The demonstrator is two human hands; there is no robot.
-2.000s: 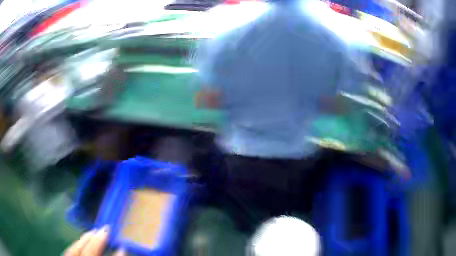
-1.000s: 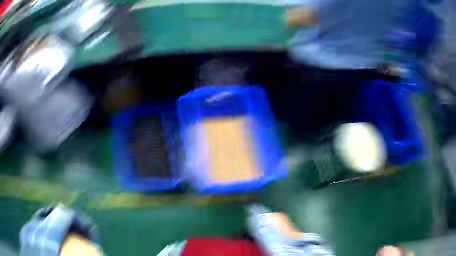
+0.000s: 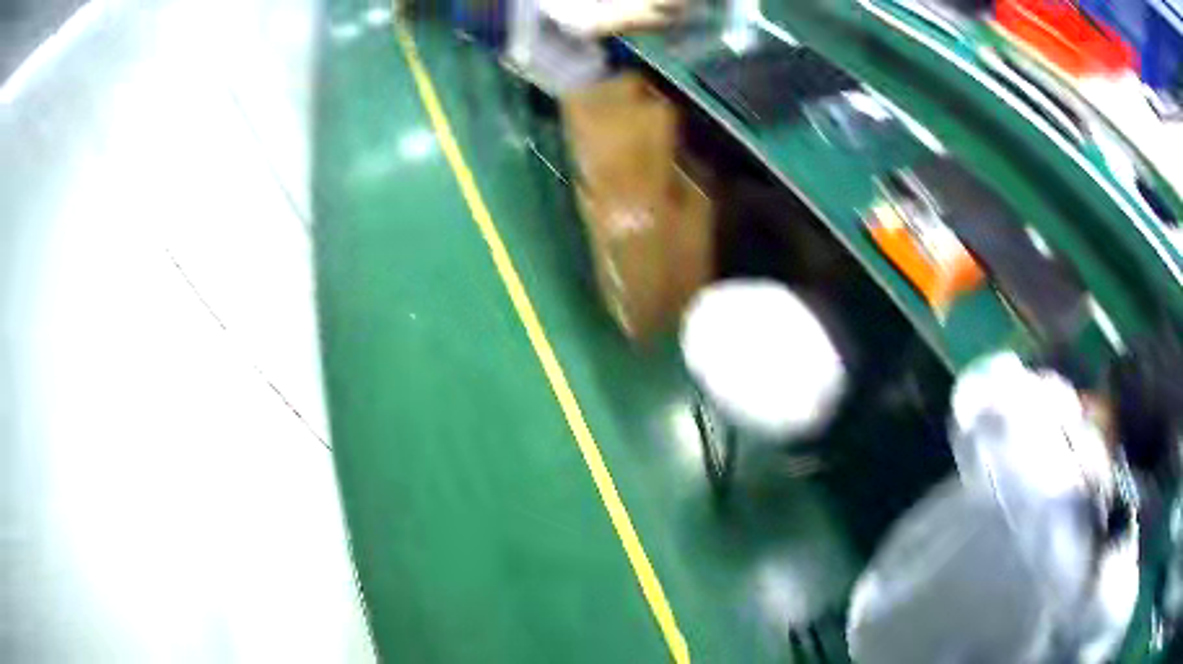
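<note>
Neither of my hands is in view. Nearest in front of me is the green floor [image 3: 441, 428] with a yellow line [image 3: 535, 324] running from the top to the bottom. A round white stool [image 3: 763, 357] on dark legs stands right of the line. A brown cardboard box [image 3: 638, 195] stands behind the stool, beside the bench. The picture is blurred by motion.
A green-topped bench [image 3: 830, 169] curves along the right, with dark trays [image 3: 1005, 240] and an orange fixture [image 3: 928, 260] on it. A person in pale clothing [image 3: 1025, 441] sits at the lower right. Another person [image 3: 558, 46] is at the top. A white wall [image 3: 156, 389] fills the left.
The view has swung away from the blue crates to the floor, yellow line and bench side. The hands and sleeves at the bottom edge have left the picture.
</note>
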